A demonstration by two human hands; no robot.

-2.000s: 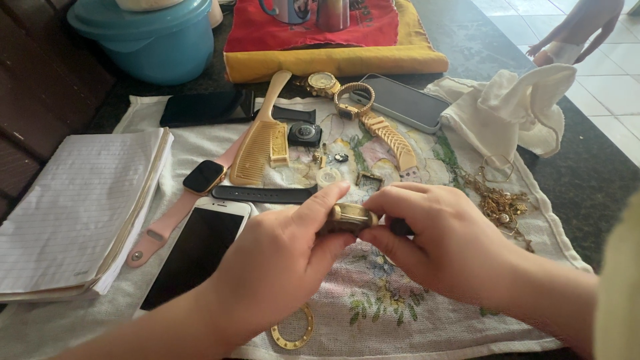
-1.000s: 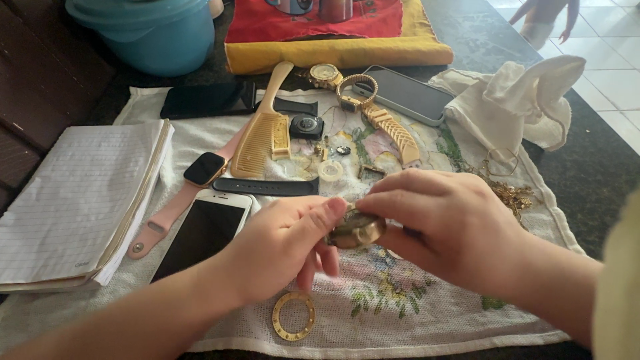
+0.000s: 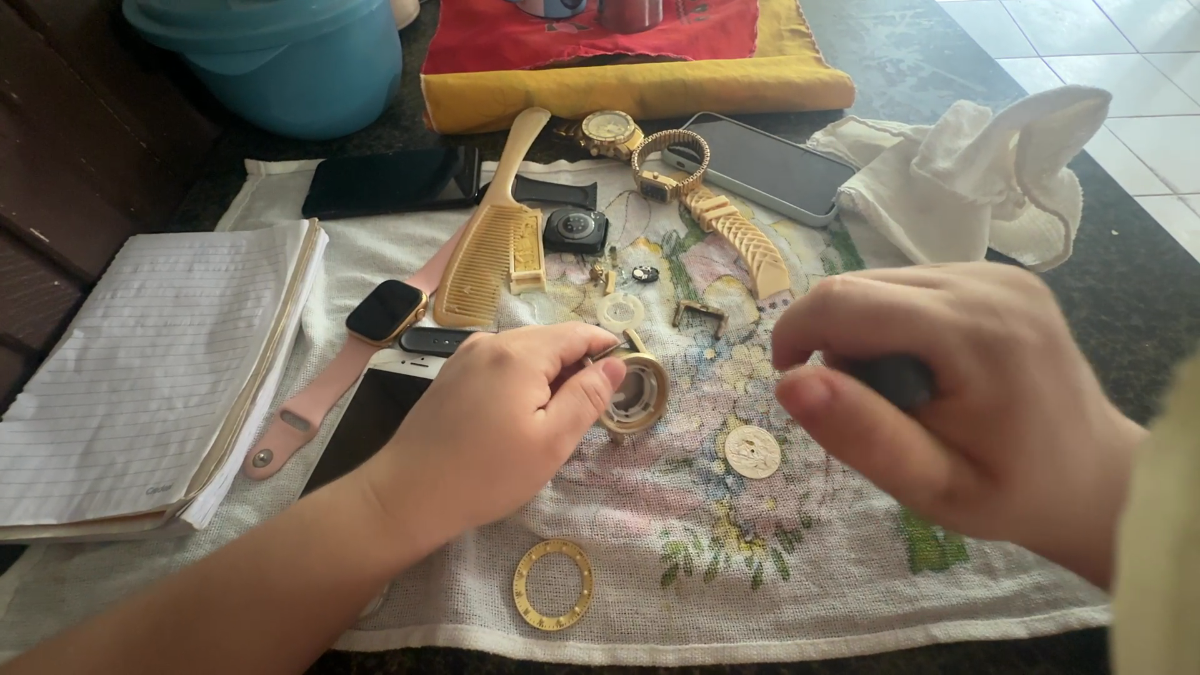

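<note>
My left hand (image 3: 511, 422) grips a gold-toned watch case (image 3: 637, 394) by its upper left edge, and the case shows an open, hollow inside. A thin metal piece shows at those fingertips. To the right, my right hand (image 3: 947, 403) is raised over the cloth with a dark-handled object (image 3: 886, 380) held in its curled fingers; its far end is hidden. A round pale watch dial (image 3: 752, 452) lies on the cloth between the hands. Nearer the front edge lies a gold bezel ring (image 3: 553, 585). A white plastic ring (image 3: 621, 312) and small watch parts (image 3: 645, 274) lie beyond the case.
Left are a lined notebook (image 3: 150, 375), a white phone (image 3: 370, 422) and a pink-strapped smartwatch (image 3: 385, 311). Behind lie a comb (image 3: 483, 253), a black smartwatch (image 3: 576, 231), gold watches (image 3: 609, 133), a grey phone (image 3: 764, 169) and a blue tub (image 3: 291, 66). A white cloth (image 3: 966, 178) is bunched at right.
My hands have moved apart, the right one away to the right and the watch case staying with the left. The pale dial now shows on the cloth. The person at the upper right is out of view.
</note>
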